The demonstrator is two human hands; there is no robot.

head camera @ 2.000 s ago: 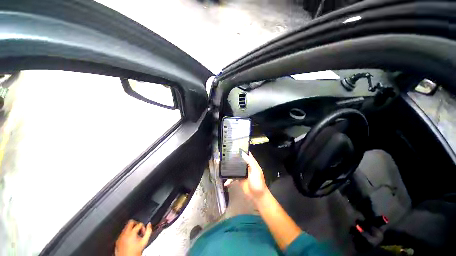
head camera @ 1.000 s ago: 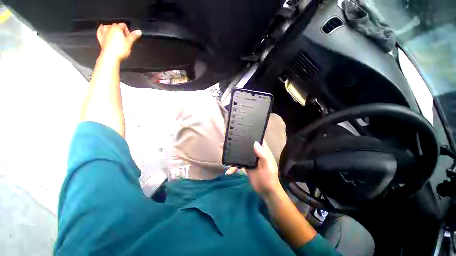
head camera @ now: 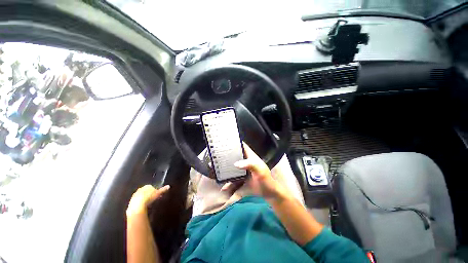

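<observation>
My right hand (head camera: 260, 174) holds an upright smartphone (head camera: 223, 145) in front of the steering wheel (head camera: 178, 110). The phone's screen is lit with a pale list, and my thumb lies over its lower right part. My left hand (head camera: 146, 199) is at the inner panel of the driver's door (head camera: 110, 205), with its fingers curled at the pull handle and its thumb pointing right. The fingertips and most of the handle are hidden.
An empty black phone holder (head camera: 350, 42) stands on the dash, above air vents (head camera: 328, 79). A crumpled grey cloth (head camera: 201, 53) lies at left. A rotary gear selector (head camera: 316, 175) is beside the grey passenger seat (head camera: 400, 190), which bears a black cable (head camera: 395, 209). A wing mirror (head camera: 106, 81) shows outside.
The view has turned from the open doorway to the dash. My body is now behind the wheel and the door has swung in beside me. The phone remains in my right hand.
</observation>
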